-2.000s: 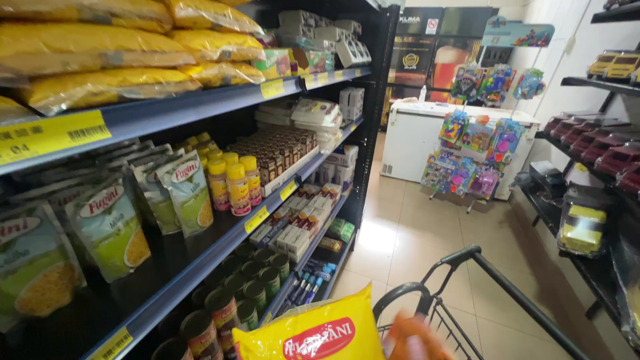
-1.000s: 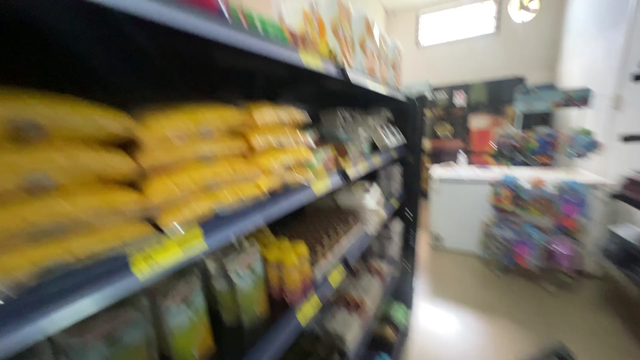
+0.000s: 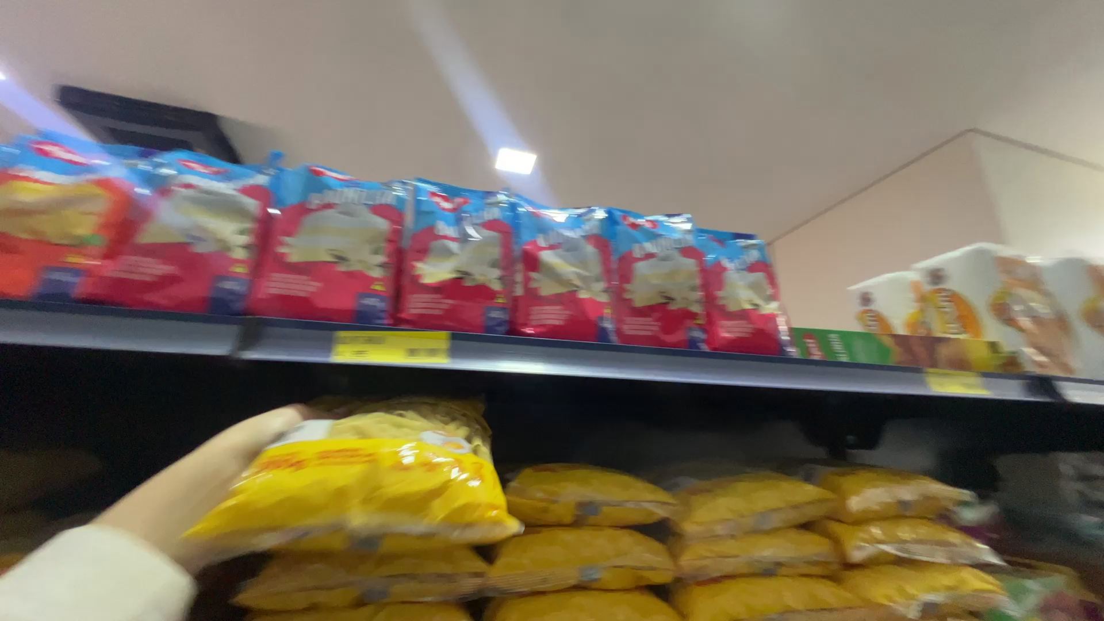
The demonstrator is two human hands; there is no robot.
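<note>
My left hand [image 3: 250,440], in a pale sleeve, comes in from the lower left and grips a yellow plastic bag of pasta [image 3: 371,483] by its left end. Its fingers are mostly hidden behind the bag. The bag is just above a stack of yellow pasta bags [image 3: 362,573] on the shelf, under the upper shelf board; whether it touches the stack I cannot tell. More stacked yellow bags [image 3: 586,556] lie to its right. My right hand is not in the frame.
The upper shelf's metal edge [image 3: 586,358] runs just above my hand. On it stand several blue and red packets [image 3: 336,250], with white packages [image 3: 983,293] farther right. Yellow price tags [image 3: 392,347] are on the shelf edge.
The view has swung up and left to the upper shelves. My left hand has come into view, holding a yellow bag. The hand and cart seen two seconds ago are out of view.
</note>
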